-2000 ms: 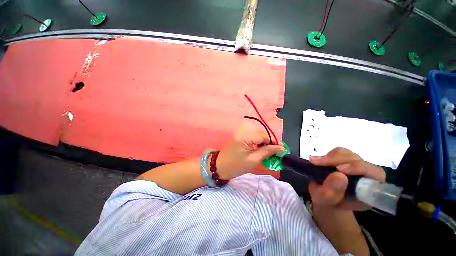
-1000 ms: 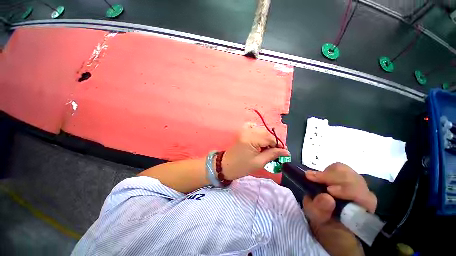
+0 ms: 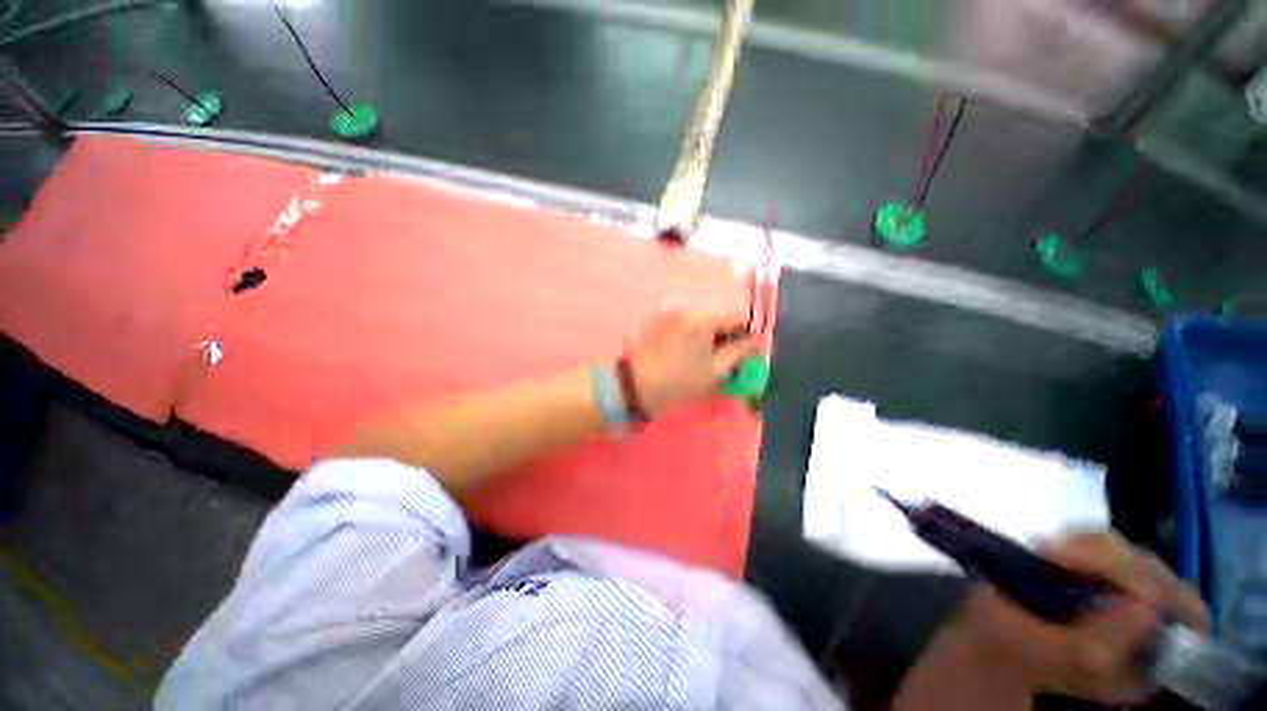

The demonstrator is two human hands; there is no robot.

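My left hand (image 3: 684,364), blurred, pinches a green round circuit board (image 3: 746,377) over the right edge of the red sheet (image 3: 473,299). The board's thin red and black lead wires (image 3: 762,285) stand up from my fingers. My right hand (image 3: 1105,618), lower right, holds the dispensing syringe (image 3: 1014,563), black at the front with a pale rear part. Its thin dark needle (image 3: 889,497) points up-left over the white paper (image 3: 959,479). The needle is well apart from the board. Whether the tip touches the paper I cannot tell.
Several green boards with wires, such as one at the left (image 3: 354,121) and one at the right (image 3: 900,224), lie on the dark belt beyond the metal rail. A beige stick (image 3: 706,118) crosses the belt. A blue tray (image 3: 1181,417) with pale items stands at the right edge.
My right hand has drawn the syringe away from the board, down and right, over the paper. My left hand has moved the board up and slightly left. The camera view has shifted.
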